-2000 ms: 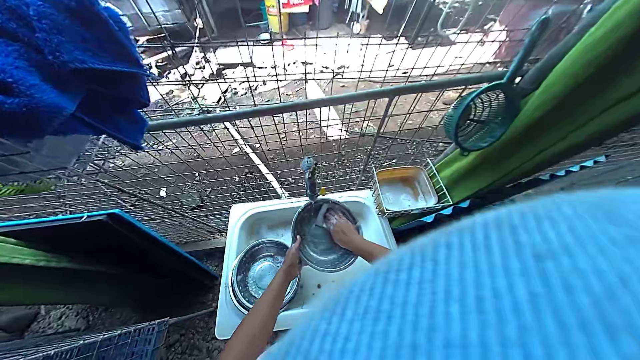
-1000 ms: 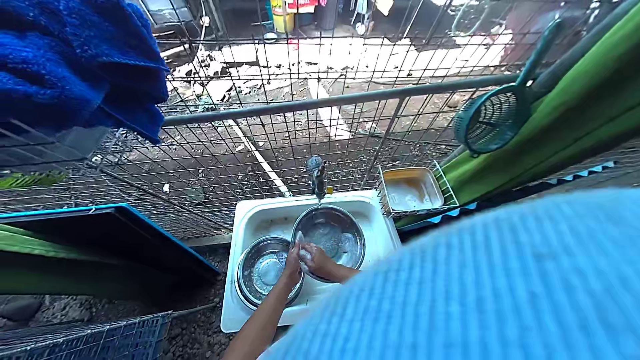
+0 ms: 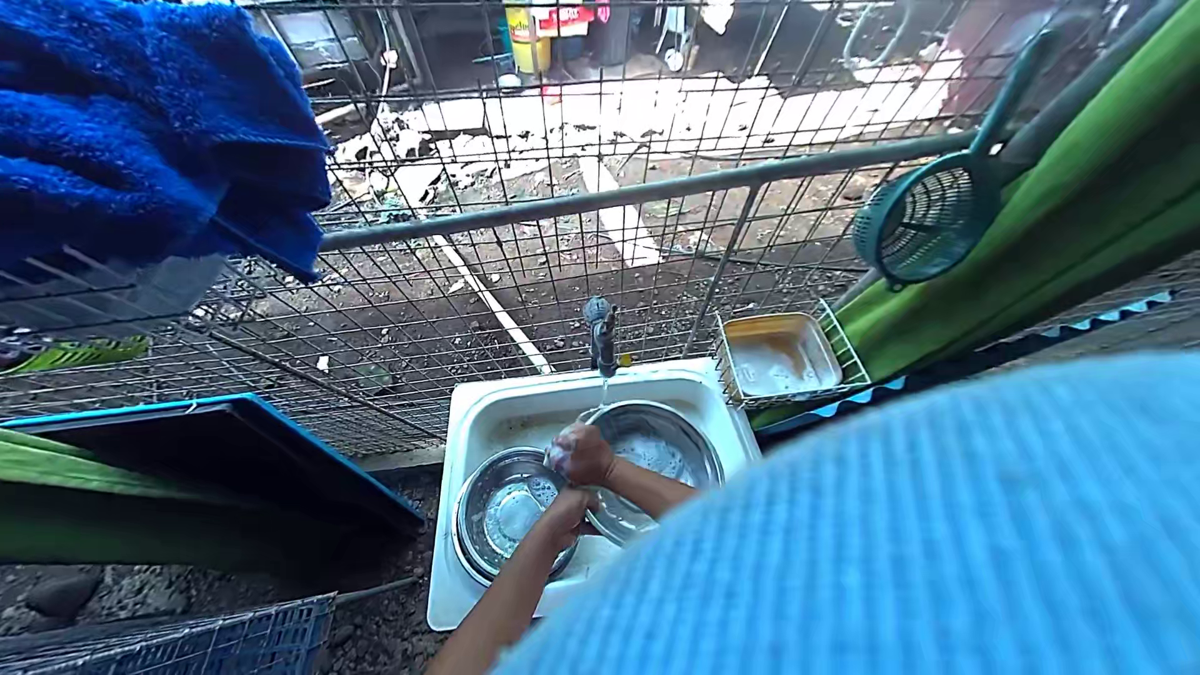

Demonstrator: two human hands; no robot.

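Two round metal basins stand in a white sink (image 3: pixel 466 401). The right basin (image 3: pixel 698 448) holds sudsy water, and a thin stream from the faucet (image 3: pixel 602 339) falls at its upper left rim. My left hand (image 3: pixel 568 514) grips this basin's left rim. Just above it, my right hand (image 3: pixel 583 454) is closed, with suds and something pale at its fingers, too small to name, over the gap between the basins. The left basin (image 3: pixel 511 516) also holds foamy water; my left forearm passes over its right side.
A wire basket (image 3: pixel 848 361) with a soapy rectangular tray (image 3: pixel 778 356) hangs right of the sink. Behind is a wire fence with a metal rail (image 3: pixel 562 208). A green plastic strainer (image 3: pixel 928 220) hangs at right, a blue towel (image 3: pixel 159 131) at upper left. A blue-edged board (image 3: pixel 253 412) leans at left.
My right hand has moved from inside the right basin to its left rim, beside my left hand. The water stream from the faucet is now visible at the basin's edge.
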